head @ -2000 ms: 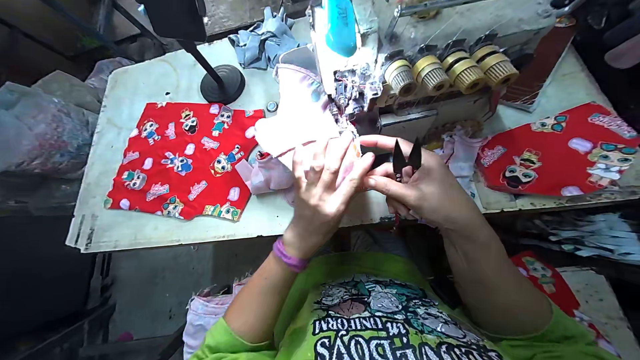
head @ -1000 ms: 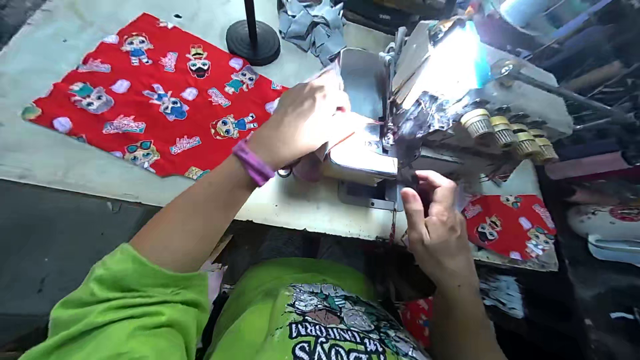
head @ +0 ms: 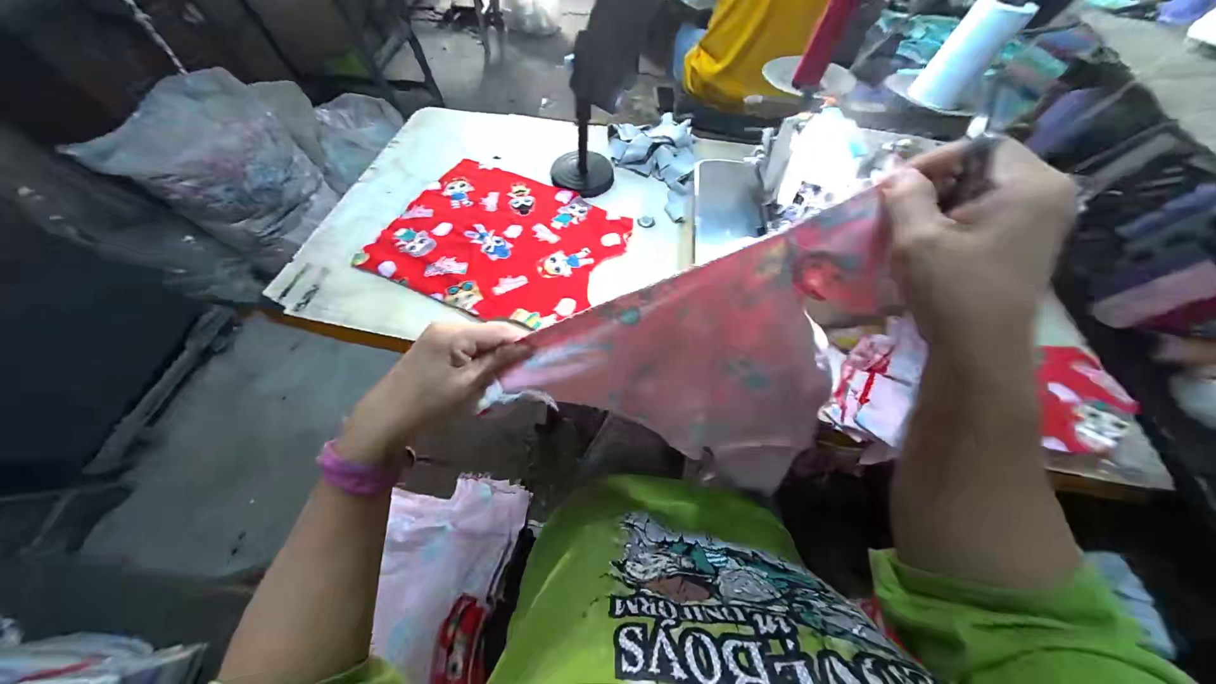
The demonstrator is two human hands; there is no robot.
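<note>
A pinkish-red printed fabric piece (head: 703, 351), blurred, is stretched between both hands above my lap. My left hand (head: 437, 380) pinches its lower left corner. Higher up at the right, my right hand (head: 978, 218) grips the other end; a dark metal tool, perhaps thread snips, shows in that fist. Behind the fabric stands a sewing machine (head: 817, 166), partly hidden. Red fabric with printed dolls (head: 494, 242) lies flat on the table's left part, and another red printed piece (head: 1083, 399) is at the right edge.
The white table (head: 351, 247) carries a black round stand base (head: 581, 174) and grey fabric scraps (head: 655, 152). Thread cones (head: 969, 57) stand behind the machine. Plastic bags (head: 218, 152) are at the left. Pale pink cloth (head: 446, 560) hangs beside my lap. A person in yellow (head: 750, 47) is beyond.
Both hands have left the machine and moved apart, with the fabric now raised and stretched between them. The view has shifted considerably.
</note>
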